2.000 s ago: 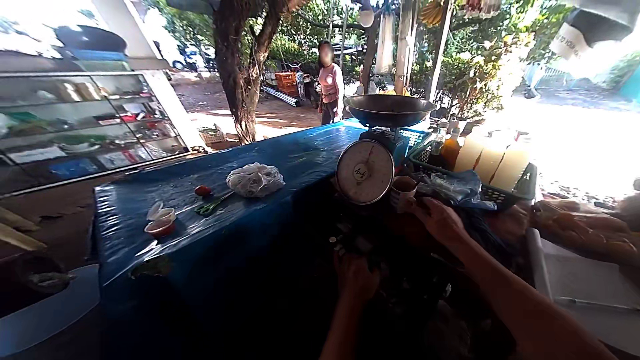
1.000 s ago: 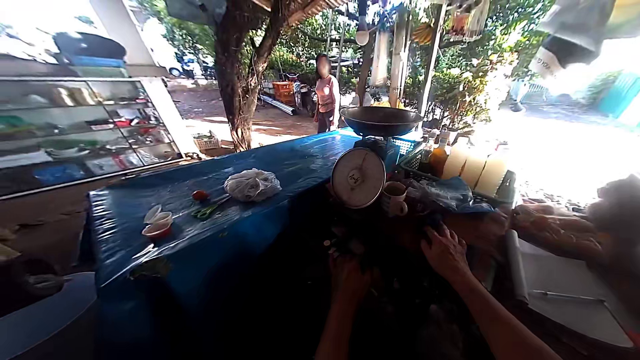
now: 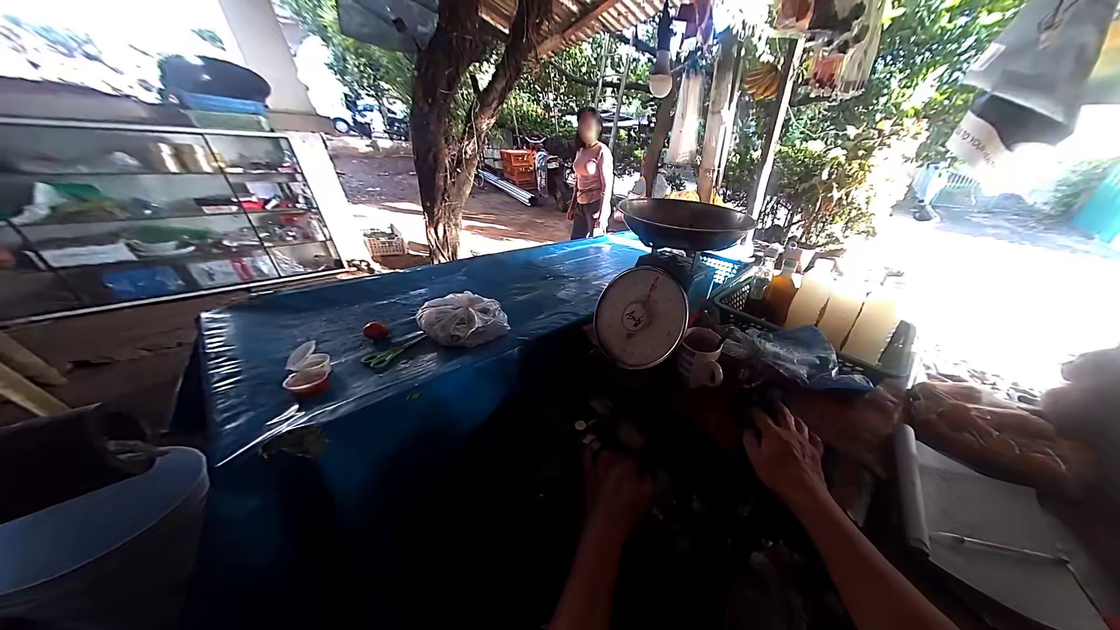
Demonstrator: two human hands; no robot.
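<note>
My left hand (image 3: pixel 615 488) reaches down into deep shadow below the dial scale (image 3: pixel 640 317); a few small pale items, perhaps coins, lie by its fingertips. What it holds, if anything, is hidden in the dark. My right hand (image 3: pixel 786 451) is farther right, palm down, fingers bent over something dark that I cannot make out. Between the scale and the right hand stands a mug (image 3: pixel 701 357) with its handle toward me. The scale carries a wide dark metal pan (image 3: pixel 688 222). Right of the mug, clear plastic bags (image 3: pixel 787 352) lie against a green basket of bottles (image 3: pixel 901 343).
On the blue plastic-covered table (image 3: pixel 542 293) are a knotted plastic bag (image 3: pixel 462 318), green-handled scissors (image 3: pixel 389 353), a tomato (image 3: pixel 375 331) and a small opened tub (image 3: pixel 306 381). An open notebook with a pen (image 3: pixel 997 534) lies right. A person (image 3: pixel 592 175) stands beyond the table.
My right hand has come away from the mug, which it was touching two seconds ago, and moved down toward me. The left hand stays low in the shadow.
</note>
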